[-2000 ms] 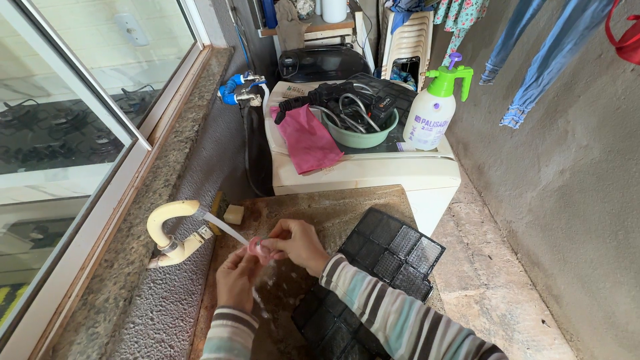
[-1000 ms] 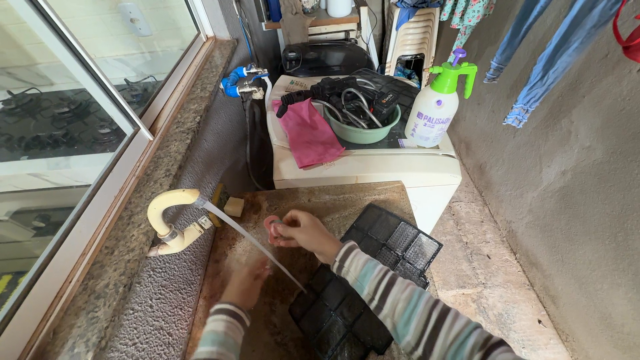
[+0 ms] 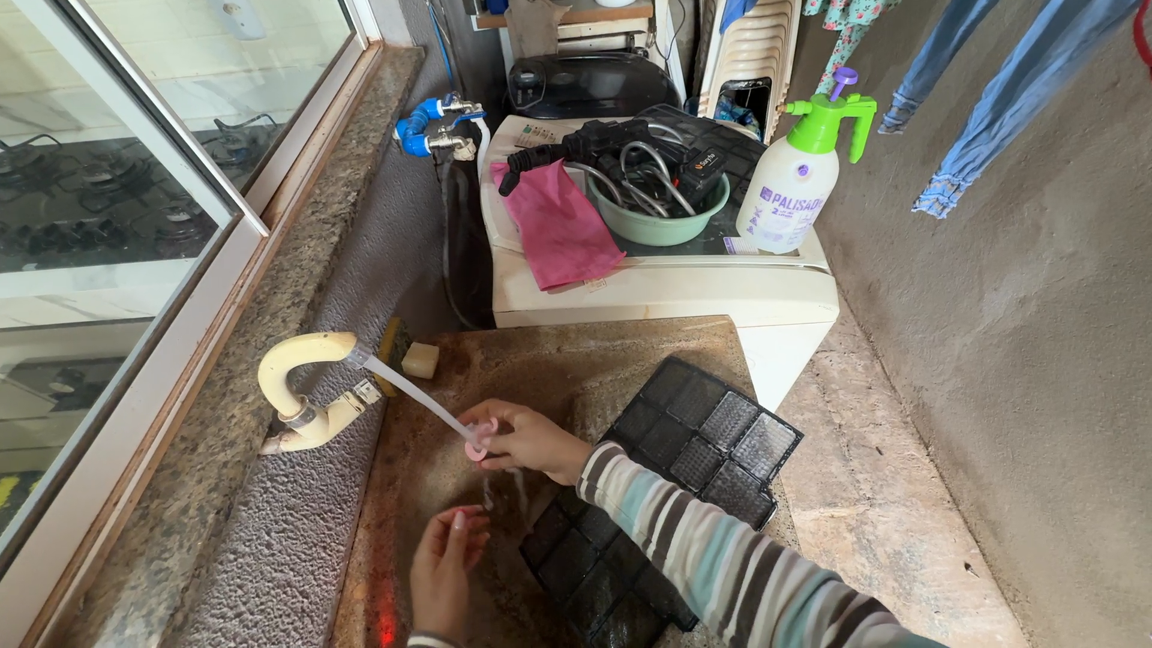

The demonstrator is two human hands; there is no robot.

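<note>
Water runs from the cream plastic faucet (image 3: 306, 378) onto a small pink item (image 3: 481, 439), its kind unclear, pinched in the fingers of my right hand (image 3: 531, 443). Below and to the left, my left hand (image 3: 445, 567) hangs over the stone sink (image 3: 423, 450) with fingers bent; whether it holds something small at the fingertips I cannot tell. Under my right forearm lie black mesh filter panels, one (image 3: 702, 432) toward the sink's right edge and another (image 3: 594, 576) lower down. My right sleeve hides part of both.
A yellowish block of soap (image 3: 420, 360) and a sponge (image 3: 391, 351) sit by the wall. Behind is a white washing machine (image 3: 666, 301) with a pink cloth (image 3: 562, 234), a green basin (image 3: 666, 229) of hoses and a pressure sprayer (image 3: 792, 193). Jeans (image 3: 999, 108) hang at the right.
Two seconds ago both hands were together at the pink item under the water. My left hand has since moved down, apart from it, while my right hand keeps hold of it.
</note>
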